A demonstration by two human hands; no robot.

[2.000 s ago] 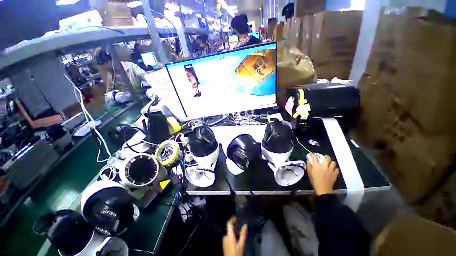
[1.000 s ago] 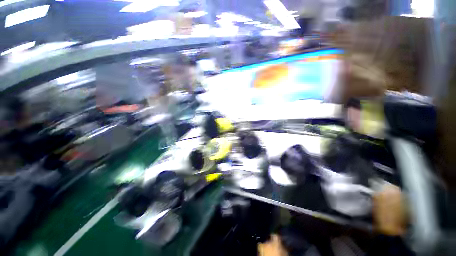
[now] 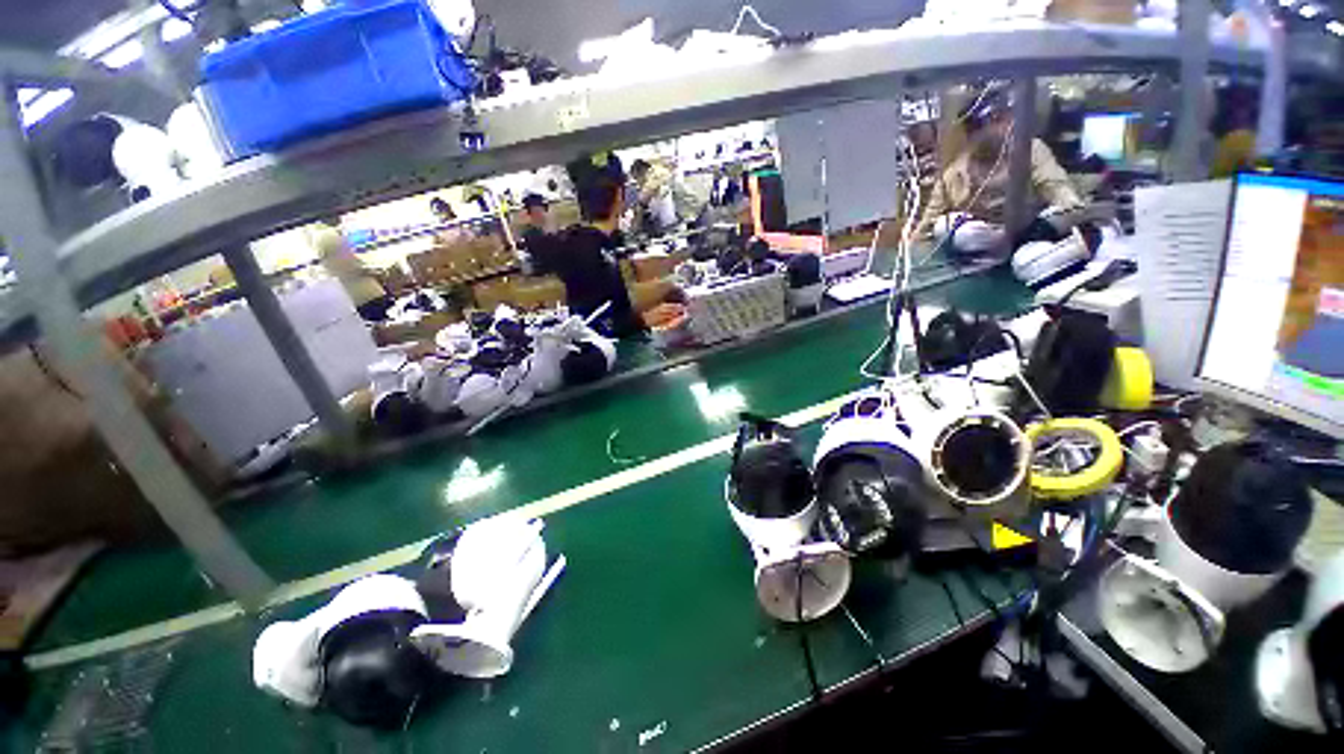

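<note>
Neither of my hands is in the picture. Nearest in front, a white security camera with a black ball front (image 3: 772, 494) stands on the green belt, its round flared base towards me. A second camera (image 3: 870, 498) touches it on the right. A white ring-shaped fixture (image 3: 977, 455) with a dark round opening stands beside them, next to a yellow ring (image 3: 1073, 458). To the left, a pair of white cameras (image 3: 380, 648) lies together on the belt. At the right, another camera (image 3: 1238, 508) stands on the dark desk, and one more is cut off by the edge.
The monitor (image 3: 1279, 295) is cut off at the right edge. A raised shelf (image 3: 634, 115) crosses above the green belt (image 3: 619, 545) and holds a blue plastic bin (image 3: 332, 74). More cameras lie in a pile (image 3: 494, 361) beyond. People stand or sit across the line.
The view has swung left, from the desk and monitor to the belt. Both hands, earlier seen with the right on the mouse, have left the picture. The blue bin and left camera pair now show.
</note>
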